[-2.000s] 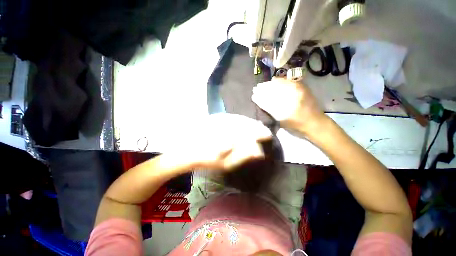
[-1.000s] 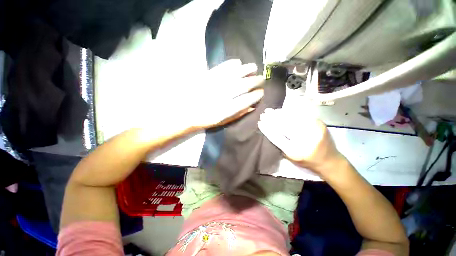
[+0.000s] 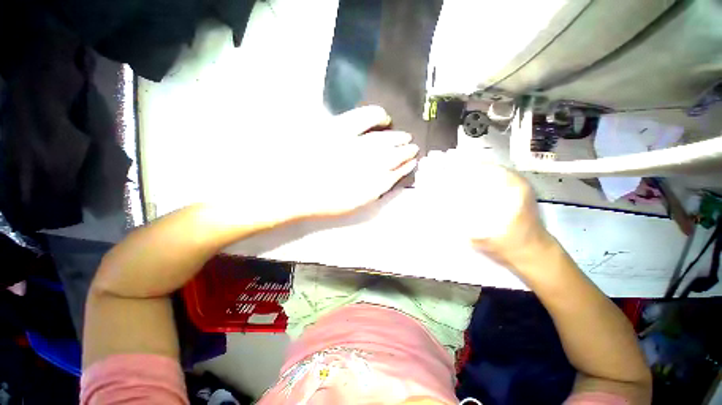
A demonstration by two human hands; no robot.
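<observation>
A dark grey-brown fabric panel [image 3: 400, 67] with a blue-grey strip [image 3: 351, 71] along its left side lies on the white table, left of the pale sewing machine head [image 3: 546, 51]. My left hand [image 3: 360, 162] lies flat with fingertips on the panel's near part. My right hand [image 3: 483, 198] is curled just right of it, fingertips by the panel's near end below the needle area. Glare washes out both hands, so whether the right fingers pinch cloth cannot be told. The needle is hidden; a yellow-green spot [image 3: 430, 108] shows beside the machine.
Black cloth [image 3: 158, 32] lies at the upper left, with more dark cloth [image 3: 47, 150] at the left. A white scrap [image 3: 621, 146] and a thin brownish tool [image 3: 678, 207] lie right of the machine. A red basket [image 3: 207, 304] is below the table edge [image 3: 317, 261].
The panel has moved away from me; its near part no longer hangs over the table edge into the lap. Both hands stay close together by the machine. The view has shifted slightly.
</observation>
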